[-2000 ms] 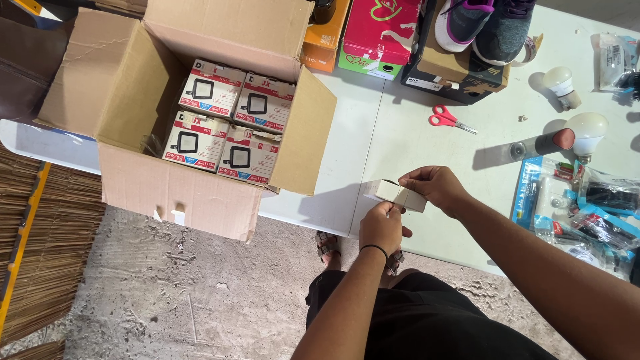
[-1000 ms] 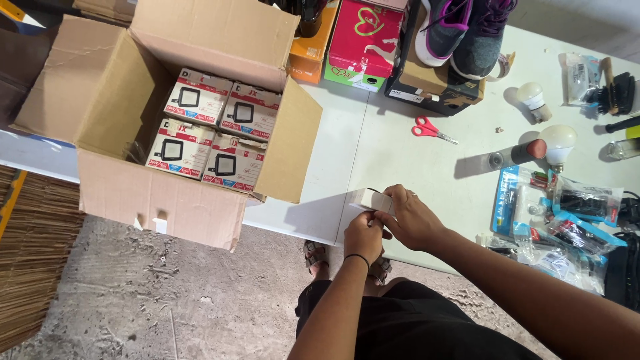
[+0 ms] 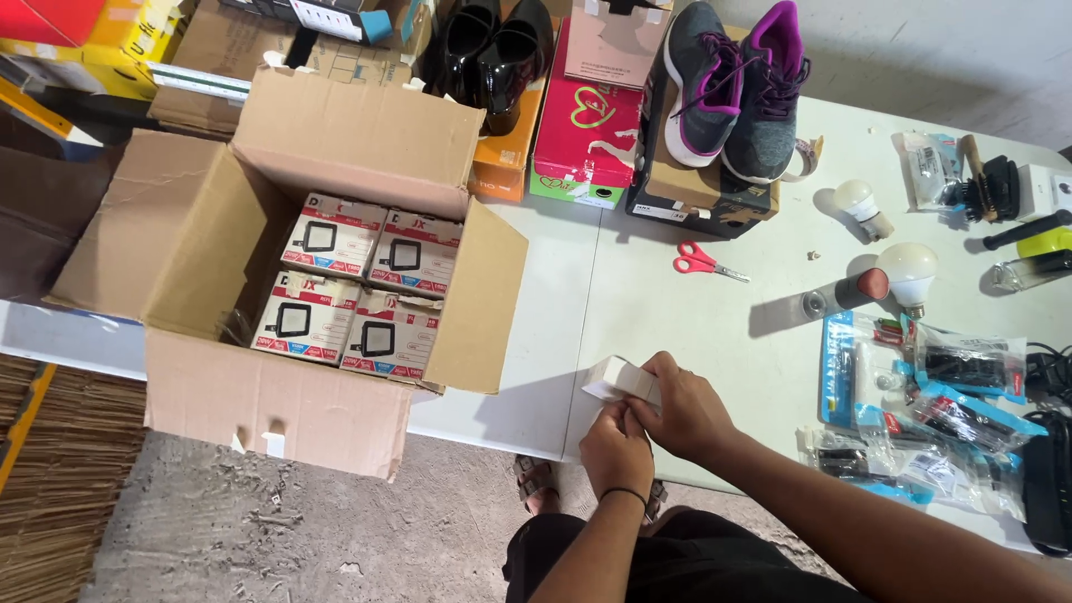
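Observation:
A small white box [image 3: 618,379] is at the front edge of the white table. My right hand [image 3: 688,409] grips its right end from above, thumb and fingers on either side. My left hand [image 3: 617,445] is closed just below the box, its fingertips meeting my right thumb at the box's lower side; whether it pinches a part of the box cannot be seen. To the left stands an open cardboard carton [image 3: 276,402] with several floodlight boxes [image 3: 306,316] in it. Red-handled scissors [image 3: 710,261] lie beyond my hands.
Sneakers [image 3: 766,92] stand on a shoebox [image 3: 703,197] at the back, beside a pink shoebox [image 3: 586,117] and black shoes [image 3: 507,67]. On the right are light bulbs [image 3: 909,272], a clear bottle with a red cap [image 3: 829,300], a hairbrush [image 3: 992,188] and plastic packets [image 3: 963,368].
The white box is tilted differently in my hands than two seconds ago, and both hands have stayed close together on it. The carton and scissors rest as before.

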